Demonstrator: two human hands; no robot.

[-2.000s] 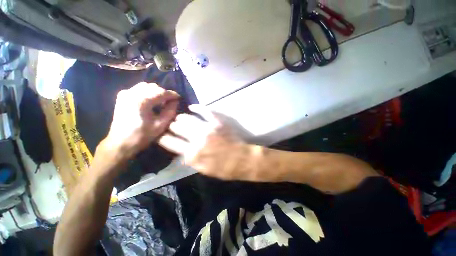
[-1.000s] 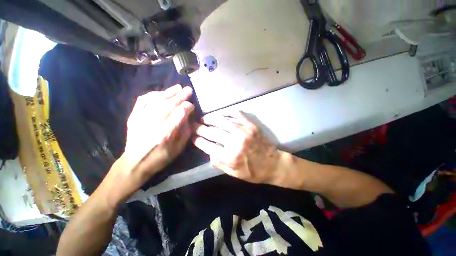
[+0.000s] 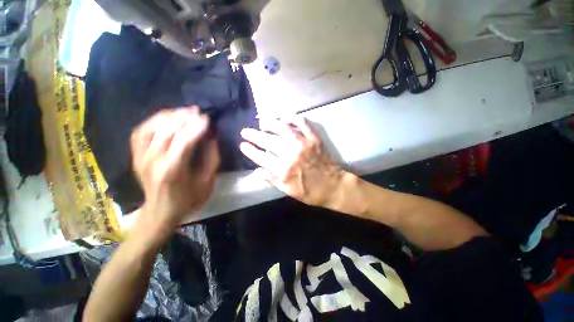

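Note:
A dark garment piece (image 3: pixel 132 82) lies on the white machine bed, reaching under the sewing machine head (image 3: pixel 170 19). A knurled knob (image 3: pixel 242 50) shows beside the needle area; the needle itself cannot be made out. My left hand (image 3: pixel 176 157), slightly blurred, is curled on the cloth left of the needle, its fingers bunched on a dark fold. My right hand (image 3: pixel 292 157) lies palm down with fingers spread, its fingertips at the right edge of the cloth. It grips nothing that I can see.
Black-handled shears (image 3: pixel 403 60) and a slim red-handled tool (image 3: pixel 437 43) lie right of the needle area. Cardboard with yellow printed tape (image 3: pixel 78 160) edges the left side, with a dark cloth bundle (image 3: pixel 25 126) beyond. A grey plastic bag (image 3: pixel 170 277) hangs below.
My hands, together at the cloth edge before, are now apart. My left hand has moved left with a fold of cloth; my right hand has flattened and its fingers have spread.

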